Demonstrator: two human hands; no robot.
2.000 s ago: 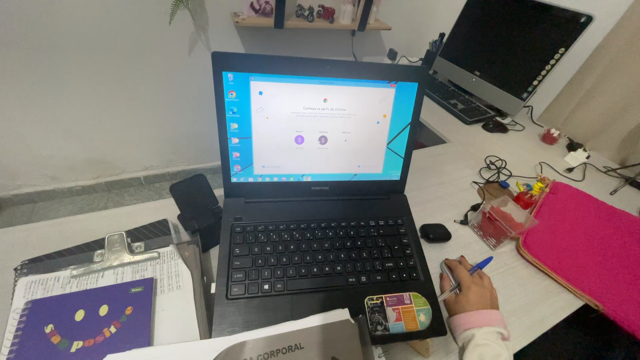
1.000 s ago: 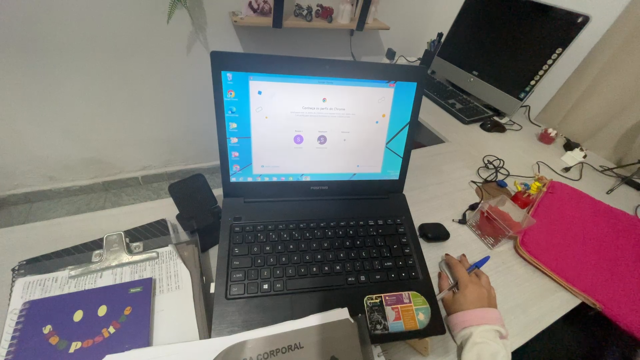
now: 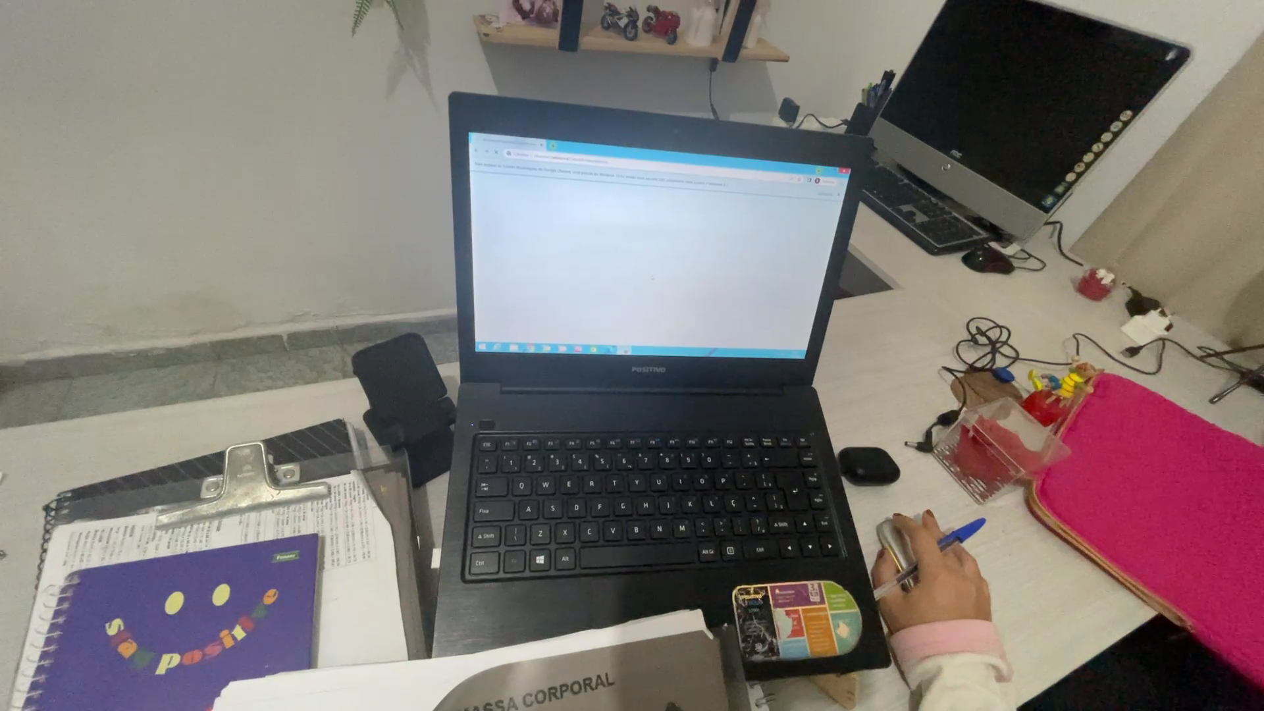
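Observation:
At the lower right, my right hand [image 3: 933,578] rests on a computer mouse [image 3: 897,553], with a blue-capped pen [image 3: 960,534] held between its fingers. Just left of that hand stands a black Positivo laptop [image 3: 642,592], its lid raised and a mostly blank white browser window on the screen [image 3: 652,267]. A colourful sticker [image 3: 798,620] covers the right part of the palm rest. Printed sheets [image 3: 592,676] overlap the laptop's front edge. My left hand is out of view.
Left of the laptop lie a purple spiral notebook [image 3: 197,632], a metal-clipped clipboard [image 3: 247,484] and a black phone stand [image 3: 405,395]. To the right are an earbud case [image 3: 869,465], a clear plastic box [image 3: 987,454], cables [image 3: 987,346], a pink fuzzy case [image 3: 1165,494] and a desktop computer [image 3: 1027,99].
The laptop screen has changed from a small window with round profile icons over a blue desktop to a nearly blank browser window. My right hand has stayed at the mouse with the pen.

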